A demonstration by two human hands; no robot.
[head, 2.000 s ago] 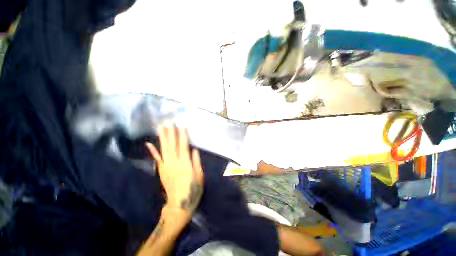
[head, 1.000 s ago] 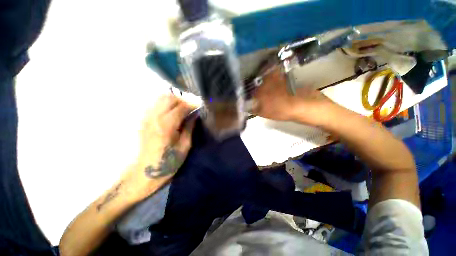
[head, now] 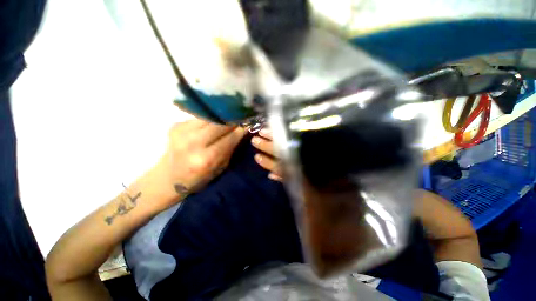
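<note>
The dark navy garment piece (head: 235, 206) lies below the needle area and hangs over my lap, with a light grey-blue piece (head: 150, 253) at its lower left. My left hand (head: 203, 153) is at the cloth's top edge, left of the needle area, fingers bent and pinching the edge. My right hand (head: 268, 154) is mostly hidden behind the shiny guard (head: 358, 170); only some fingertips show, resting on the navy cloth. The needle area of the sewing machine (head: 446, 41) is partly covered and blurred.
Scissors with yellow and red loops (head: 473, 120) lie at the right on the machine bed. A blue plastic basket (head: 488, 188) stands below the table at the right. A long navy heap (head: 17, 176) hangs along the left edge. The guard blocks the centre right.
From two seconds ago, both hands have come to the needle area with the navy cloth. Over the last second, the guard looms larger and further right, hiding most of my right hand.
</note>
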